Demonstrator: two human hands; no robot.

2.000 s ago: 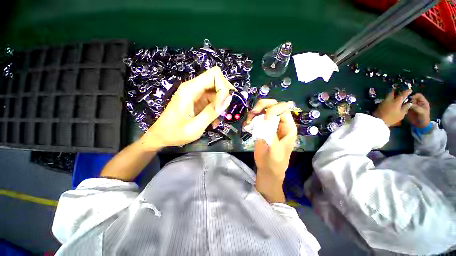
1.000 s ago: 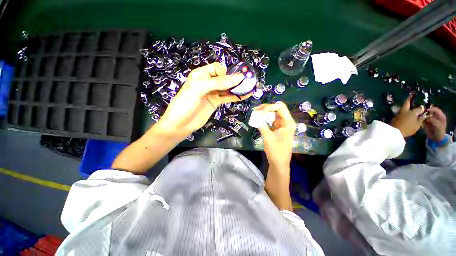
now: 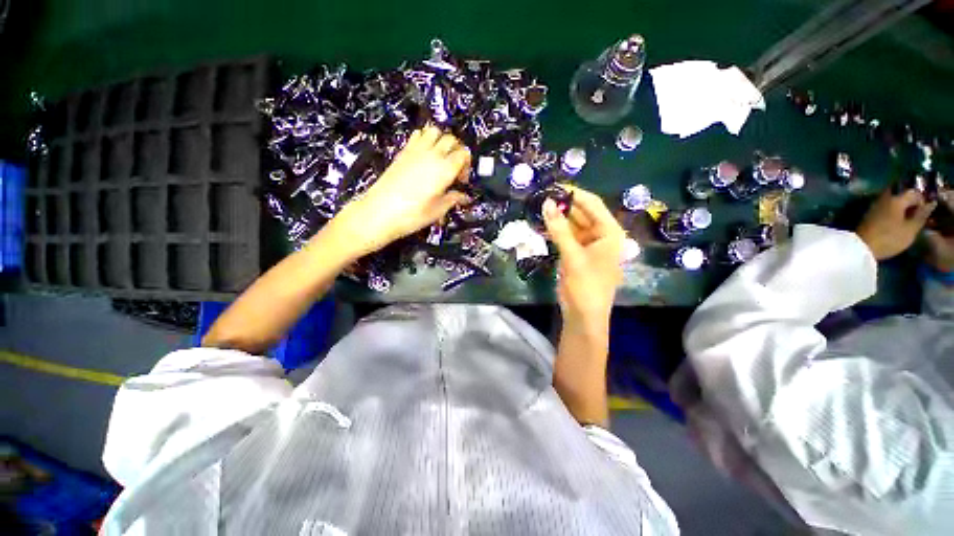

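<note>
My left hand [image 3: 424, 178] is over the right part of the heap of black straps with silver fittings [image 3: 345, 141]. Its fingertips point down into the heap; whether they grip a piece cannot be told. My right hand [image 3: 588, 246] pinches a small dark part [image 3: 554, 199], perhaps a watch head, between thumb and fingers, just right of the heap. The crumpled white cloth [image 3: 521, 239] lies on the bench left of my right hand. Silver-topped round parts [image 3: 573, 159] stand beyond my right hand.
A black compartment tray [image 3: 157, 180] is left of the heap. A clear bottle [image 3: 607, 84] and white sheets [image 3: 701, 97] lie beyond. More round parts [image 3: 696, 219] stand to the right, near a neighbour's sleeve [image 3: 779, 288]. A metal post [image 3: 826, 40] slants at the upper right. A blue bin [image 3: 305, 337] is below the bench edge.
My left hand no longer holds the round item with the lit-looking face and has moved left onto the heap. My right hand has let go of the white cloth and now holds a dark part.
</note>
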